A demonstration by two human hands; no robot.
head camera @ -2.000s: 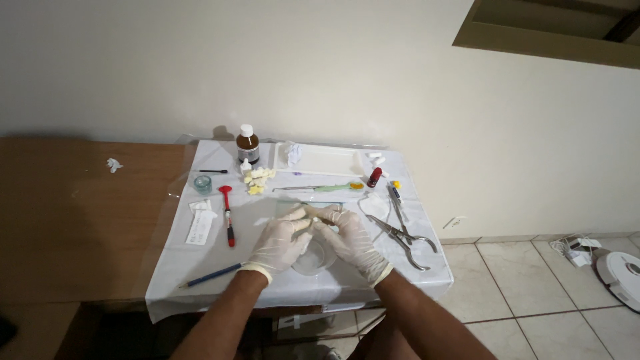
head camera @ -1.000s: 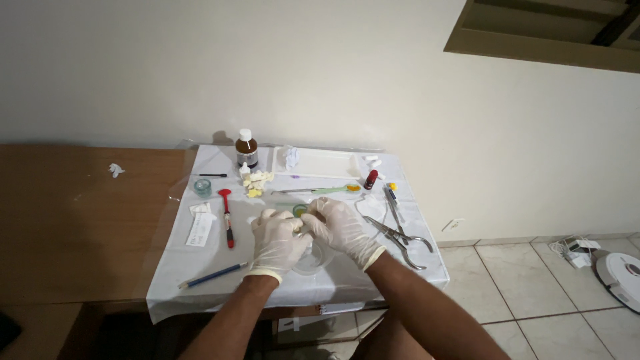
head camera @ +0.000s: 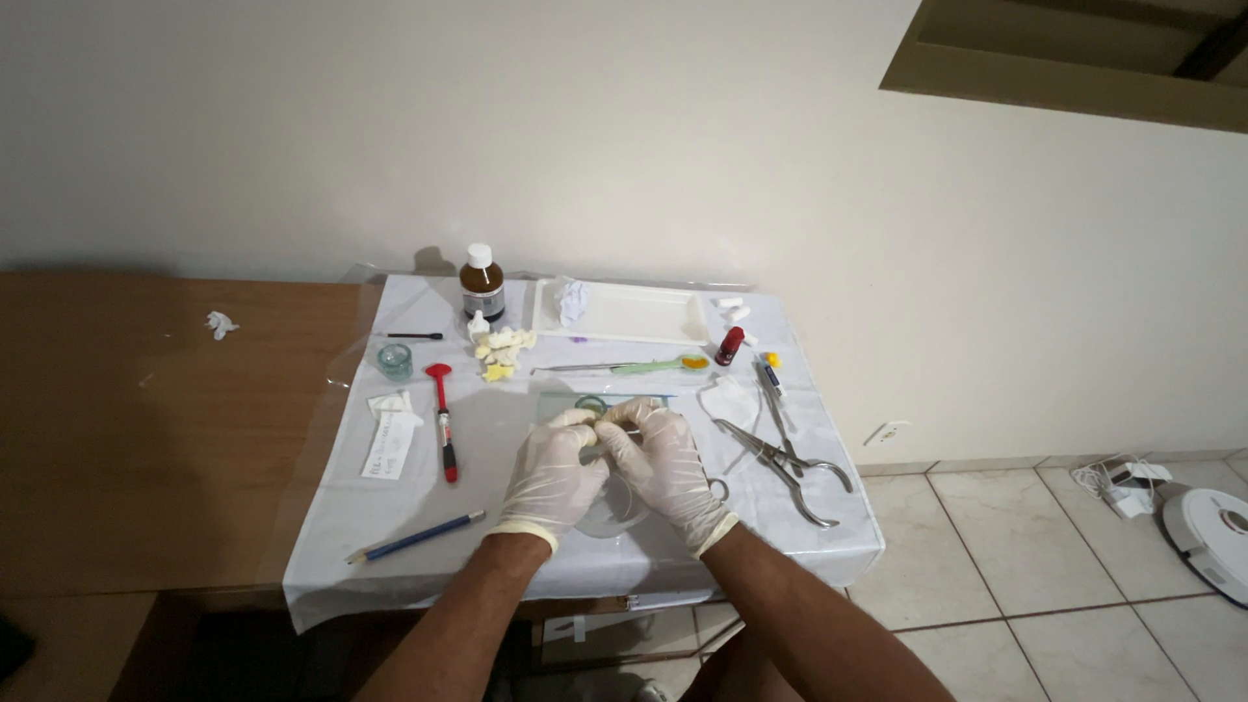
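My left hand and my right hand, both in pale latex gloves, meet fingertip to fingertip near the middle of the covered table. They pinch something small whose kind cannot be told. Just behind the fingertips a small round glass dish stands on a glass plate. Under my hands lies a clear round dish. Right of my right hand are a scissor handle's ring and metal forceps. A pencil lies left of my left hand.
Behind stand a brown bottle, a white tray, a red vial and a green spatula. Farther left are yellowish crumpled pieces, a glass pot, a red-handled tool and a paper slip.
My hands stay together over the table with slightly shifted fingers. The small glass dish behind them was hidden two seconds ago and shows one second ago and now.
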